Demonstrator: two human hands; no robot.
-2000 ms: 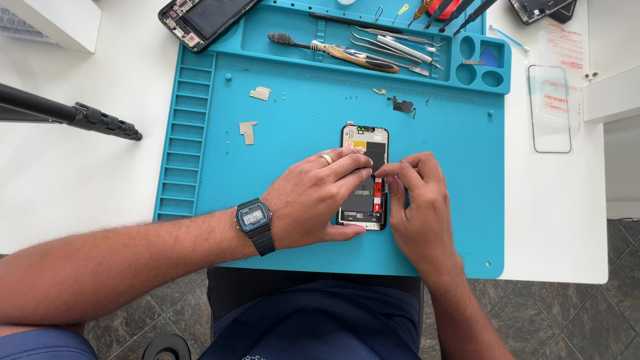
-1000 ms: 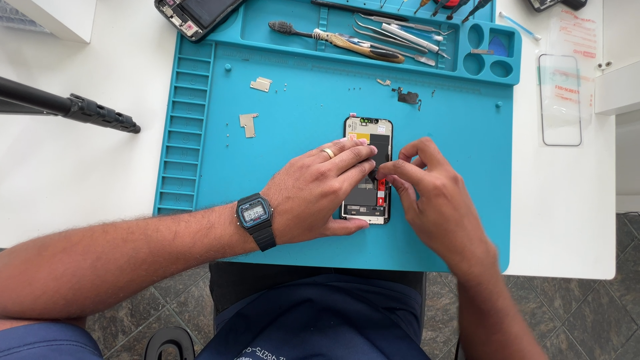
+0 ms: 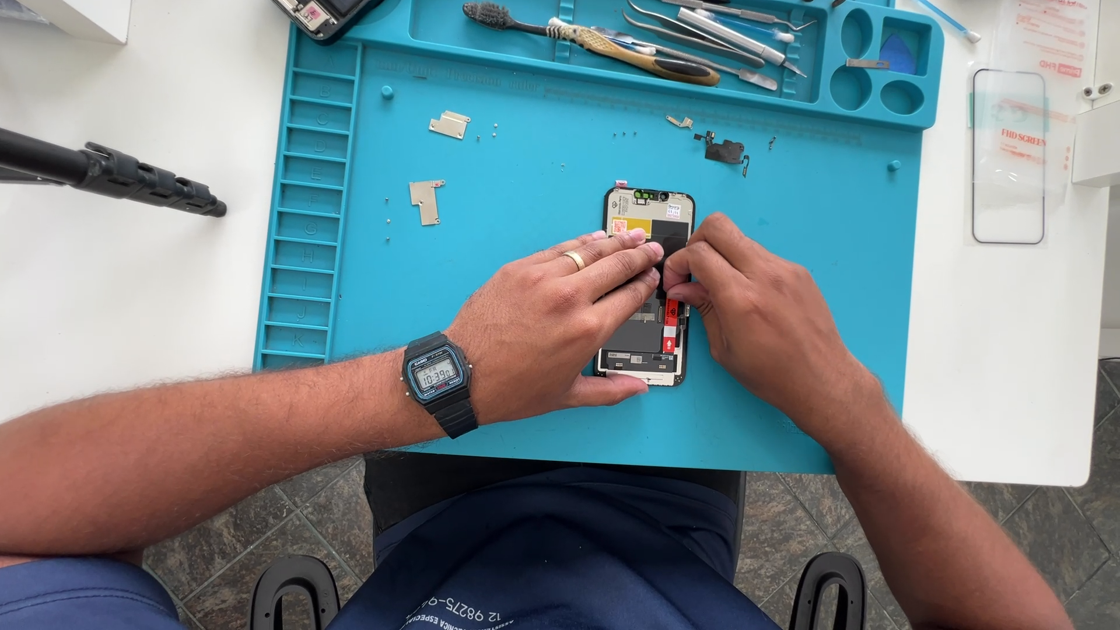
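Observation:
A phone display assembly [image 3: 643,337] lies back side up on a teal silicone repair mat [image 3: 507,289], with a red pull strip [image 3: 671,325] along its right part. My left hand [image 3: 560,324] rests flat across its middle, fingers extended over the panel and thumb near its lower edge. At the panel's right edge, the thumb and index finger of my right hand [image 3: 757,306] are pinched together by the upper end of the red strip. Whether they grip the strip is hidden by the fingers. Metal shield plates [image 3: 450,124] and a black flex part [image 3: 724,150] lie above.
Tiny screws lie scattered near the plates. The mat's top tray [image 3: 787,96] holds a toothbrush [image 3: 595,39], tweezers and a blue pick [image 3: 897,54]. Another phone [image 3: 328,17] sits top left. A black rod [image 3: 105,171] reaches in from the left; a screen glass [image 3: 1008,157] lies right.
My left hand keeps its place across the panel. My right hand stays at the panel's right edge, its fingers still pinched. The view has shifted slightly.

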